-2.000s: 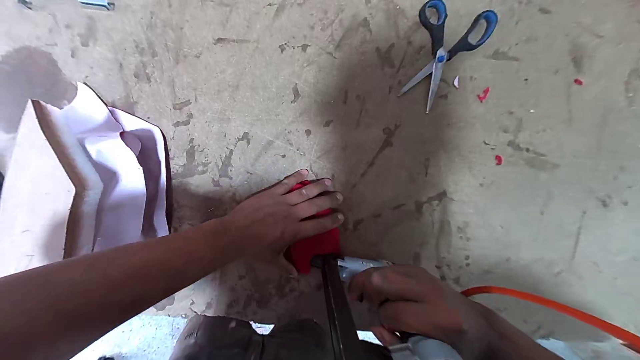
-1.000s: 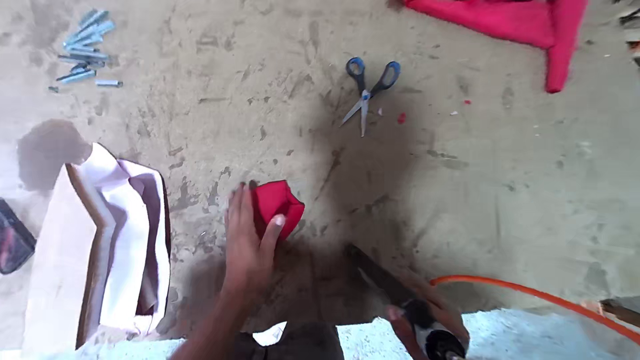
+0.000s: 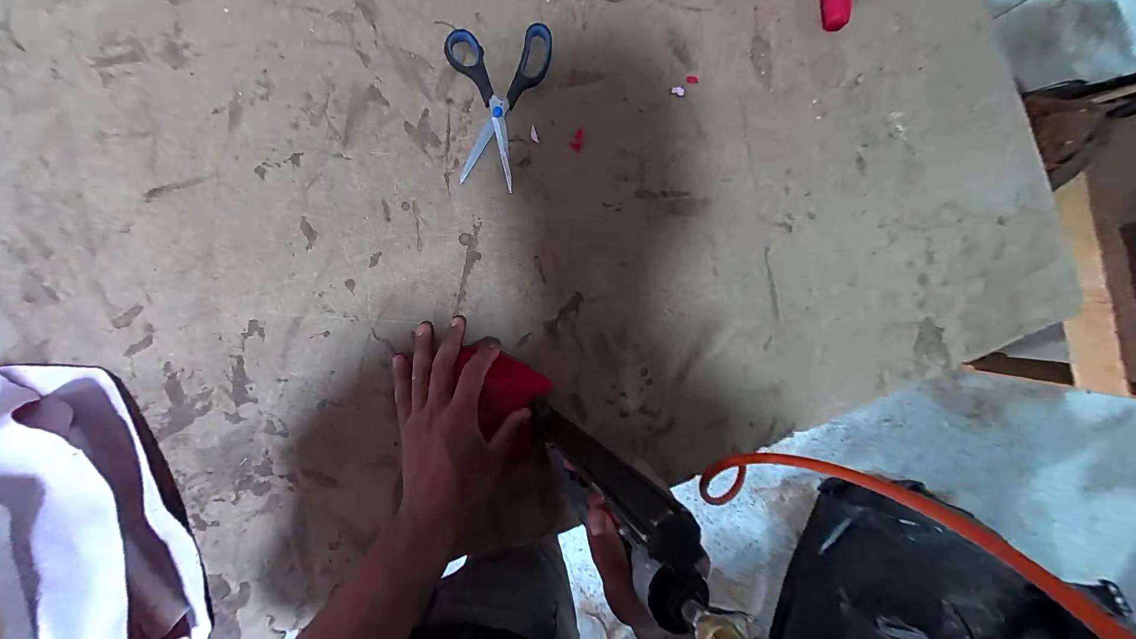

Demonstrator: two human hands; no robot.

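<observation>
My left hand (image 3: pixel 448 426) lies spread on a small red fabric-covered piece (image 3: pixel 510 386), pressing it on the worktable near its front edge. A long dark pneumatic stapler (image 3: pixel 621 484) has its nose against the right corner of the red piece. My right hand (image 3: pixel 612 555) is around the stapler's handle, partly hidden behind the tool body. Scissors (image 3: pixel 499 111) with black and blue handles lie with parted blades farther back on the table.
White-lined fabric pieces (image 3: pixel 71 515) lie at the left. An orange air hose (image 3: pixel 887 493) loops at the right over a black bag-like object (image 3: pixel 896 568). Small red scraps (image 3: pixel 577 139) lie near the scissors. A red item (image 3: pixel 835 12) shows at the top. Wooden framing (image 3: pixel 1096 293) stands beyond the table's right edge.
A second ago the stapler's nose was apart from the red piece; now it meets its corner. My left hand has shifted from the piece's side to over it. The view has moved.
</observation>
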